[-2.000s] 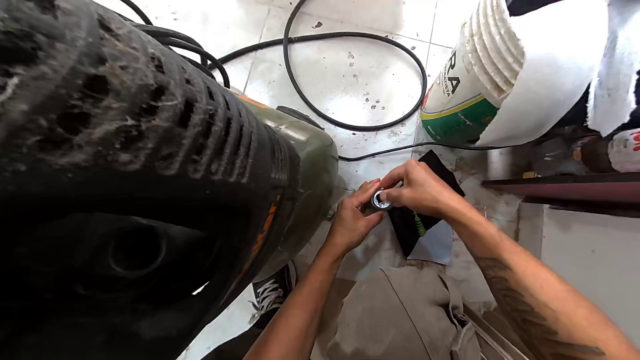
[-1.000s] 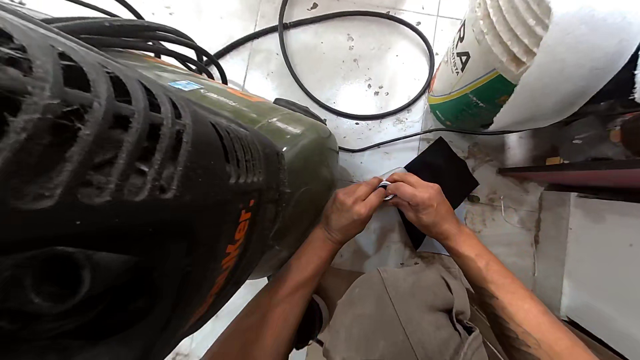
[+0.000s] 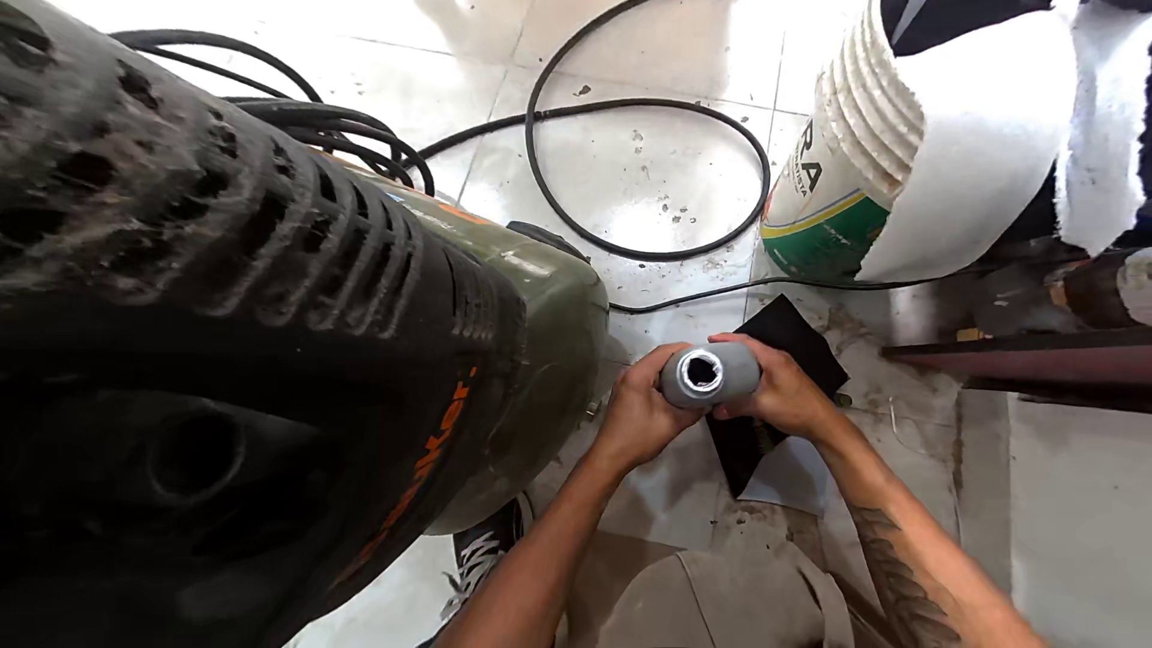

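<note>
Between my two hands is a grey bottle-like container (image 3: 733,371), its round mouth facing up toward the camera with torn silvery seal around a dark opening. My left hand (image 3: 650,409) grips its left side, and my right hand (image 3: 781,387) wraps its right side. Under the hands, a black sheet (image 3: 796,337) lies on the tiled floor with a pale sheet (image 3: 787,477) by its lower edge. Just left of my left hand stands the green tank (image 3: 562,333) of a machine with a dusty black vented cover (image 3: 225,342).
A black hose (image 3: 643,255) loops on the floor beyond the hands. At the upper right stands a white and green bucket (image 3: 823,216) with a large white paper roll (image 3: 981,144). A dark red shelf edge (image 3: 1035,364) is at the right.
The grey container now shows plainly between the hands with its mouth toward the camera; a second ago the fingers of both hands were together at a small white ring-like part.
</note>
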